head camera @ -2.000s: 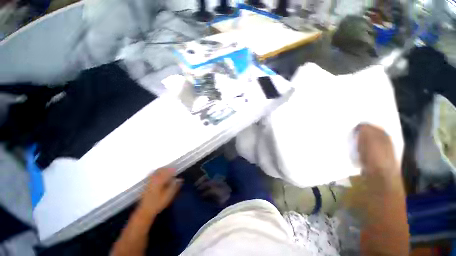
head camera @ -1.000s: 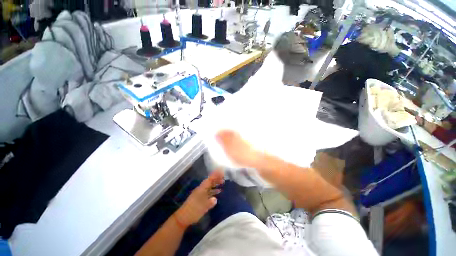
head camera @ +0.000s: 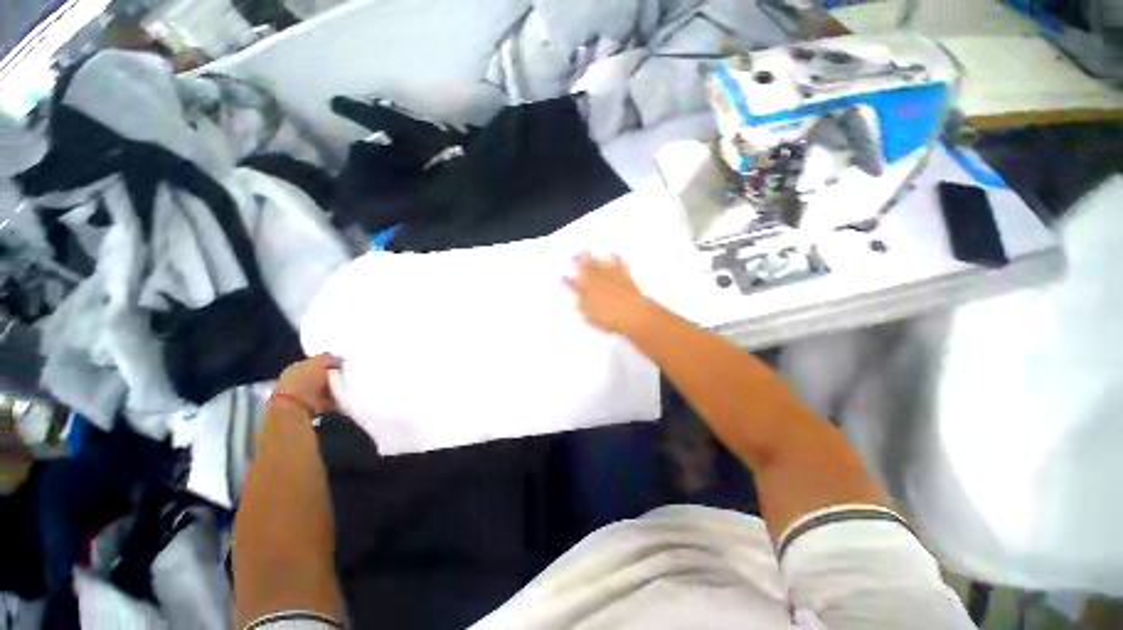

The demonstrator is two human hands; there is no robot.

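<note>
A white cut panel [head camera: 480,345] lies flat over the left part of the table and its front edge. My left hand [head camera: 310,384] holds its left edge, with the thumb on top and the other fingers hidden. My right hand [head camera: 603,295] lies on the panel's upper right part, fingers spread, palm down. The overlock machine [head camera: 837,105] stands to the right of the panel, not touching it. Black panels [head camera: 480,179] lie on the table behind the white panel.
A smartphone [head camera: 972,224] lies right of the machine. A stack of white panels [head camera: 1047,406] hangs at the table's right. Grey-white garment parts with black sections [head camera: 160,209] are heaped at the left, and more grey-white pieces lie behind the machine. Dark fabric is at the lap.
The view has swung left. Both hands have moved from the right side to the table's left part, where a white panel now lies under the right hand and in the left.
</note>
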